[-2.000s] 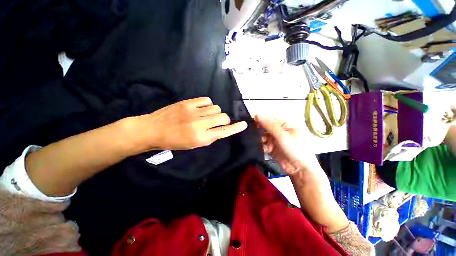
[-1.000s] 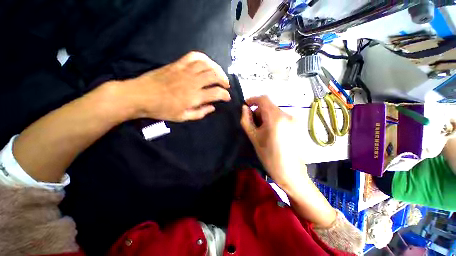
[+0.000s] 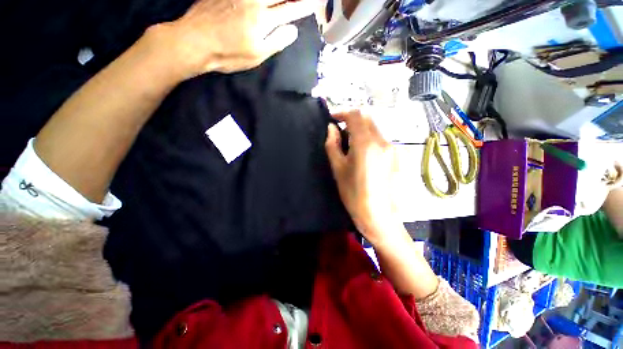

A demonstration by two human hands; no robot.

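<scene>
The black garment [image 3: 287, 157] covers the left of the table and my lap. A white label [image 3: 229, 139] lies on it, face up. My left hand [image 3: 239, 31] lies flat on the cloth at the top, beside the machine head, its fingertips near the machine. My right hand [image 3: 362, 163] pinches the garment's right edge between thumb and fingers, below the machine's bright needle area. The needle itself cannot be made out in the glare.
Shears with yellow handles [image 3: 449, 160] lie right of my right hand, with an orange-handled tool [image 3: 463, 121] beside them. A purple box [image 3: 504, 185] stands farther right. A person's green sleeve [image 3: 580, 249] is at the right edge. Blue crates [image 3: 454, 279] are below.
My left hand has moved up over the cloth toward the machine. The label now shows larger and turned. My right hand has shifted slightly up, still pinching the edge.
</scene>
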